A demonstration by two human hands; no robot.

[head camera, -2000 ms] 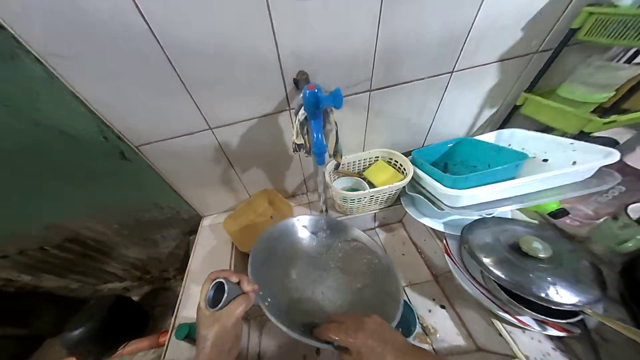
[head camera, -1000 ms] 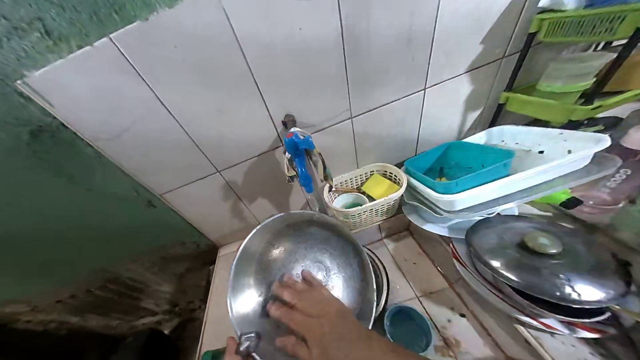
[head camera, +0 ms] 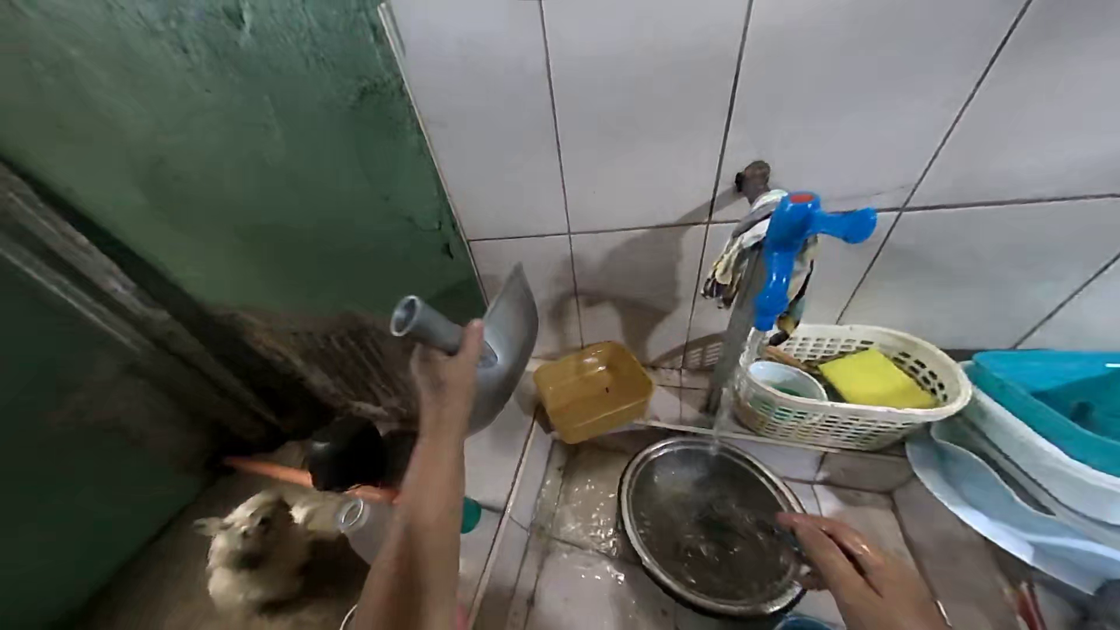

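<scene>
My left hand (head camera: 448,372) grips the tubular handle of a metal wok (head camera: 510,346), held up on its side left of the sink by the green wall. My right hand (head camera: 853,560) has its fingers at the right rim of a round metal basin (head camera: 709,525) filled with murky water. Water runs into the basin from a blue plastic faucet (head camera: 787,258). Behind the basin stand a yellow-brown plastic container (head camera: 595,391) and a cream plastic basket (head camera: 831,424), which holds a yellow sponge (head camera: 875,379) and a small cup (head camera: 786,381).
Teal and white plastic trays (head camera: 1050,407) are stacked at the right. A light-coloured dog (head camera: 258,547) is on the floor at the lower left, near a black pot (head camera: 346,452) and a clear bottle (head camera: 363,522). A tiled ledge (head camera: 507,516) edges the sink.
The wok has moved from under the faucet to the left, in my left hand. The basin is now in plain view beneath the stream. My right hand has left the wok. The view has shifted left.
</scene>
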